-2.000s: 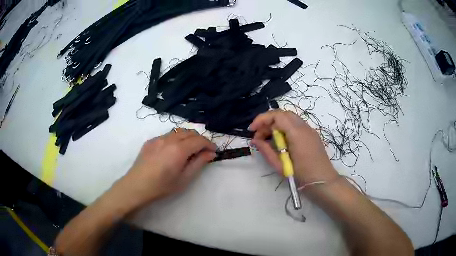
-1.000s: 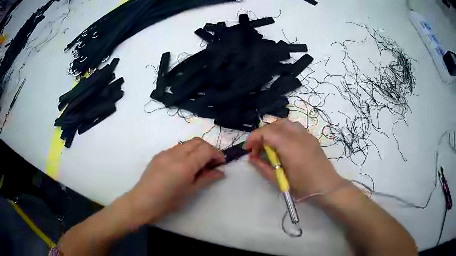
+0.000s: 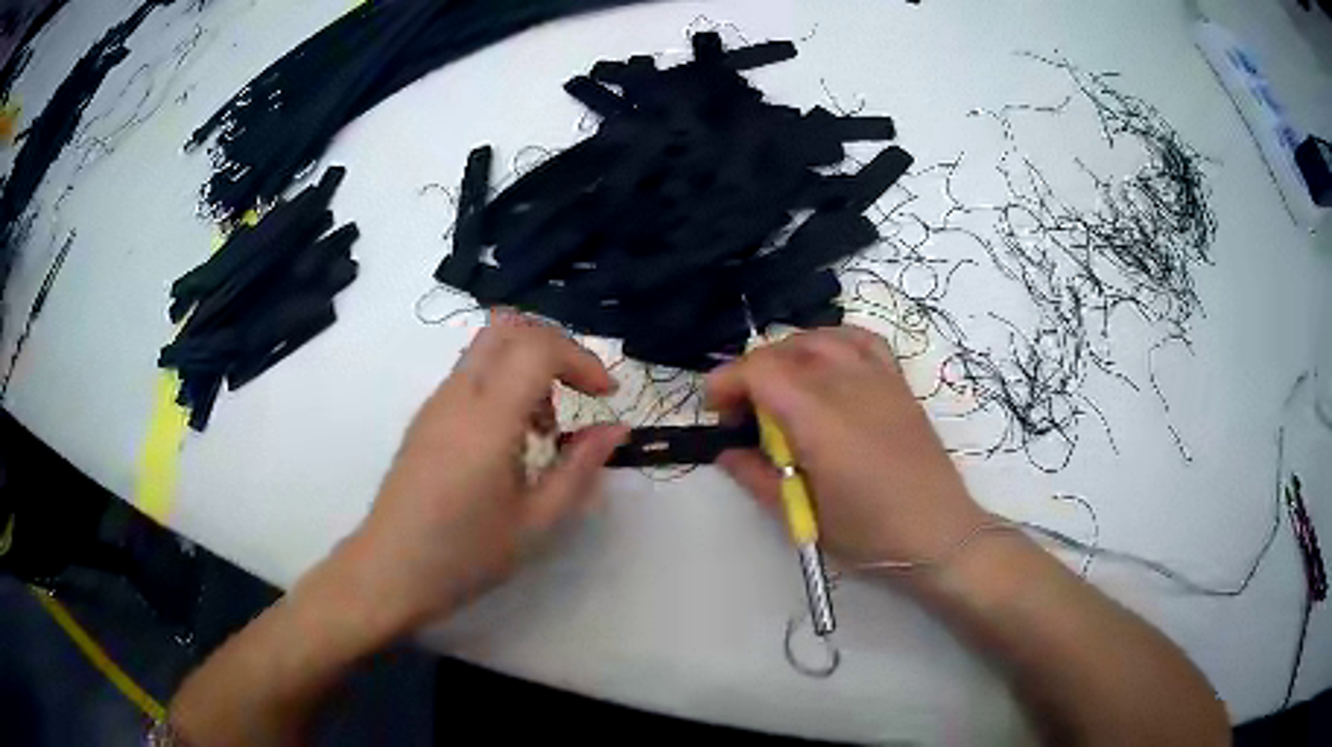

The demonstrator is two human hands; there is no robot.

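A short black fabric tab with a small pale slot lies level between my hands, in front of a large heap of black tabs. My right hand pinches the tab's right end and also holds the yellow thread-trimming pen, its silver end towards me and its thin tip near the heap. My left hand is at the tab's left end, with thumb and forefinger apart. The thumb is at the tab; whether it touches is unclear. Fine dark thread ends lie around the tab.
A smaller stack of tabs lies left by yellow tape. Long black strips lie at the upper left. Tangled thread waste spreads right. A pale cord, a thin red-and-black tool and a white power strip are at right.
My left forefinger has lifted away from its thumb, showing more of the tab. The tab now lies more level. The pen has shifted slightly left in my right hand.
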